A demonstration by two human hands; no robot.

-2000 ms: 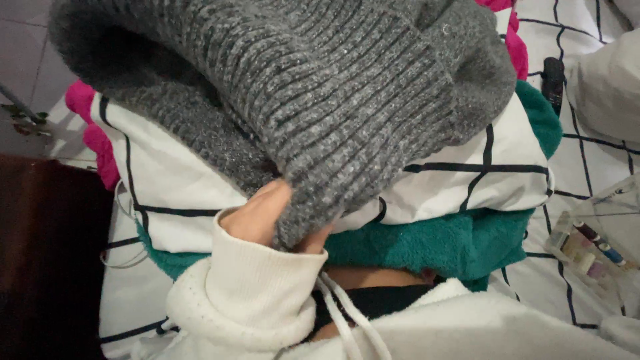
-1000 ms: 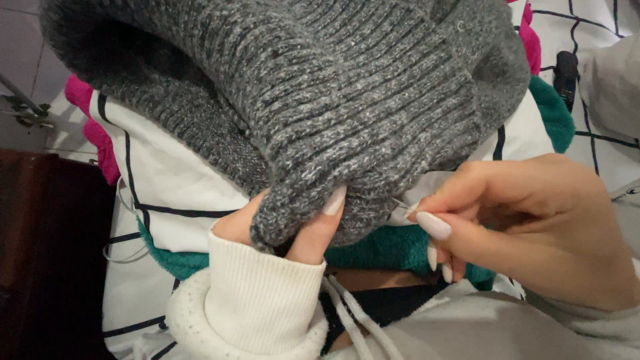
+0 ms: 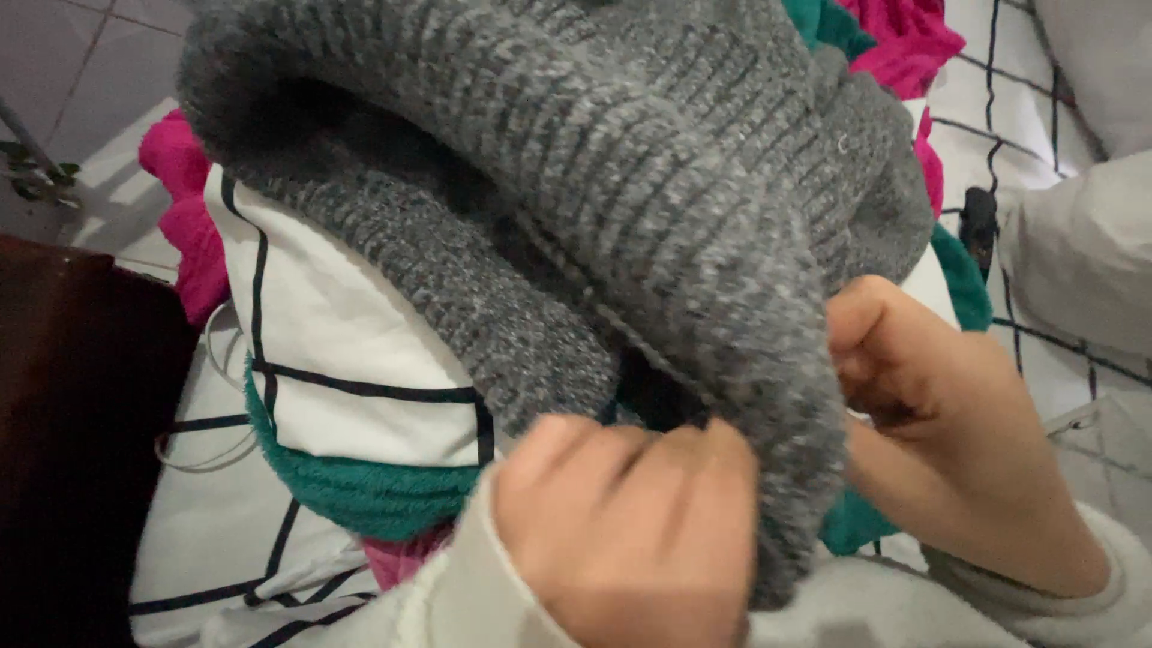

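A grey ribbed knit garment lies bunched over the pile, its dark opening facing the lower left. My left hand, blurred, grips the knit edge at the lower end of that opening, knuckles up. On the right side of the garment, my right hand has its fingers curled at the knit; its fingertips are partly hidden, and whether a needle or thread is between them cannot be seen. Beneath the knit are a white cloth with black lines, a teal fleecy cloth and a bright pink cloth.
A dark brown piece of furniture stands at the left. A thin white cord loops beside the pile. At the right are a small black object, a pale cushion-like thing and a clear plastic container, on black-lined white bedding.
My right hand, out of view two seconds ago, came in at the knit edge and is now against the garment's right side. The garment's opening has widened, and my left hand has turned knuckles up.
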